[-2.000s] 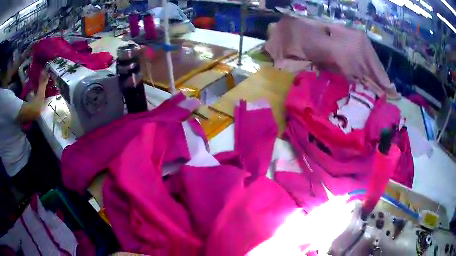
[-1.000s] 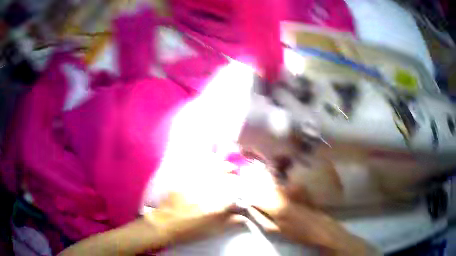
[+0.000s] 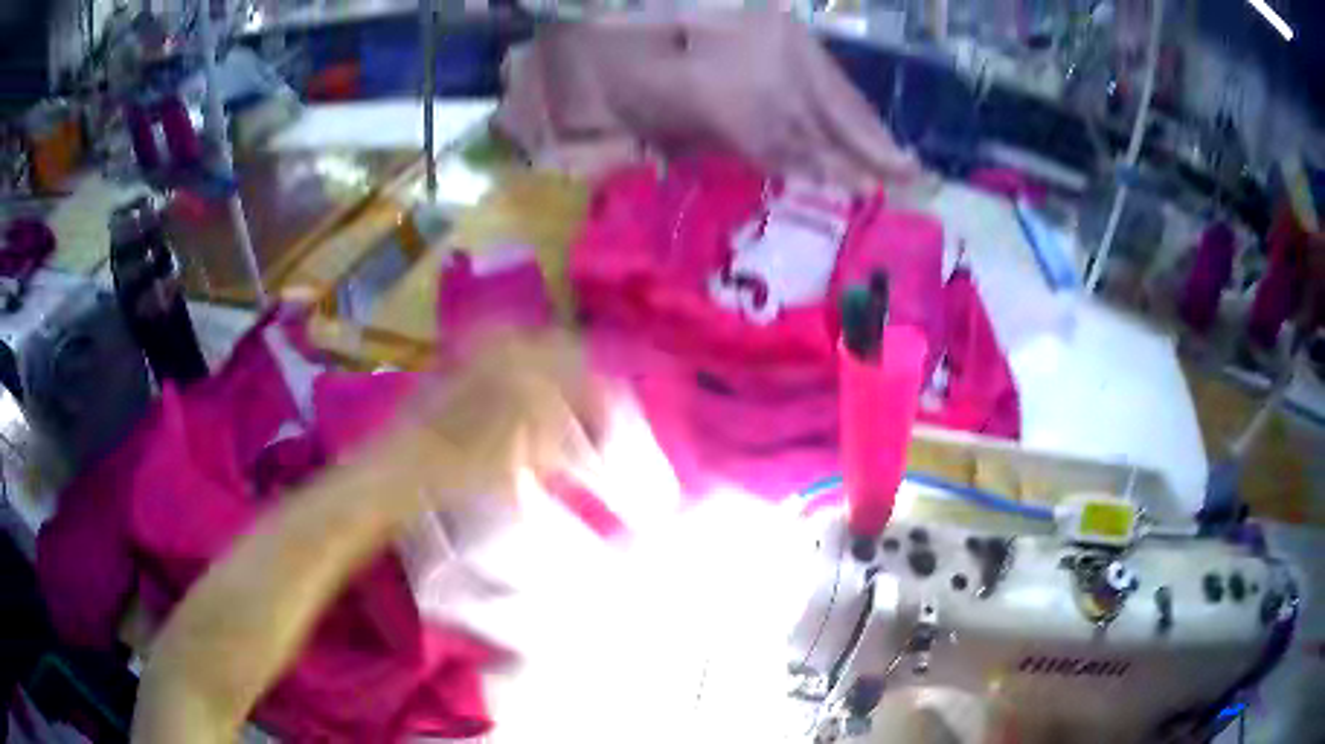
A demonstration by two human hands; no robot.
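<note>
A magenta-pink garment heap (image 3: 349,640) lies left of the machine, with pale inside cloth and a pink strip showing near the glare. My left hand (image 3: 531,393) is blurred, stretched forward over the heap; its fingers and any hold on cloth cannot be made out. The white sewing machine head (image 3: 1017,661), marked HIKARI, stands at lower right. Intense white lamp glare hides its needle area. A skin-toned patch beneath the head at the bottom edge may be my right hand (image 3: 937,715), mostly hidden; its grip cannot be seen.
A pink pile (image 3: 690,276) lies behind the machine. An upright pink holder (image 3: 879,422) with a dark-handled tool stands on the head. Dusty-pink cloth (image 3: 698,87) lies farther back. A second machine (image 3: 87,378) and a dark bottle-like object (image 3: 153,291) are at left.
The view has swung up from the needle area. My left hand has moved from the glare forward and up over the heap. My right hand is now nearly out of sight.
</note>
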